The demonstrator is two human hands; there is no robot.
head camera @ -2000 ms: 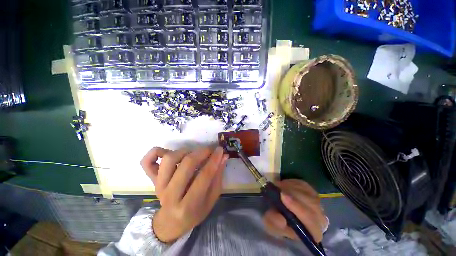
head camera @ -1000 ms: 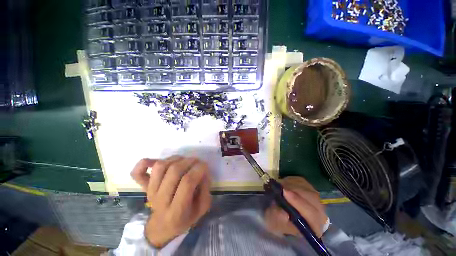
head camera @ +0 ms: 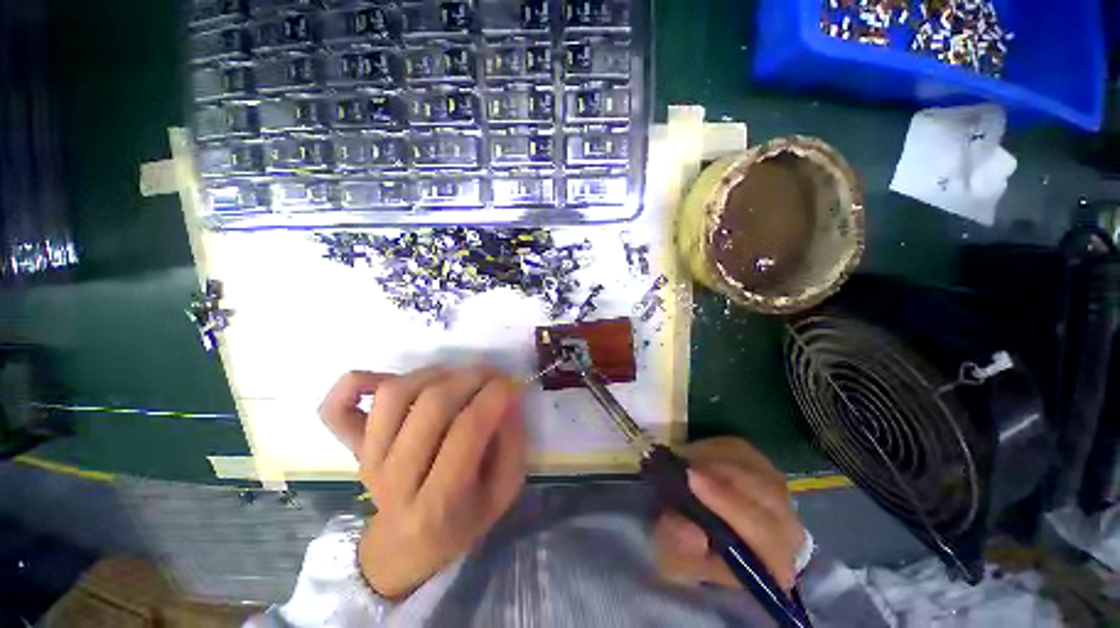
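Observation:
A red-brown soldering jig [head camera: 612, 350] lies on the white work sheet [head camera: 295, 356], with a small metal-cased component [head camera: 567, 355] near its left end. My right hand [head camera: 733, 509] grips the black handle of the soldering iron [head camera: 669, 472]; the iron's tip is at the component. My left hand [head camera: 439, 460] is left of the jig, fingers curled, with thin solder wire [head camera: 540, 373] running from its fingertips to the component. More wire shows at the sheet's left edge. Loose parts [head camera: 473, 264] lie in a silver-black pile above the jig.
A blister tray [head camera: 418, 153] covers the sheet's top. A yellowish tip-cleaning pot [head camera: 786, 227] stands right, with a black fume fan [head camera: 878, 417] below it and a blue plastic bin [head camera: 798, 61] above. A small cluster of parts [head camera: 209, 314] lies at the sheet's left edge.
My left hand was at the jig, drew back left, and now has wire reaching the component again. The iron's tip stays at the jig. The whole view has shifted slightly.

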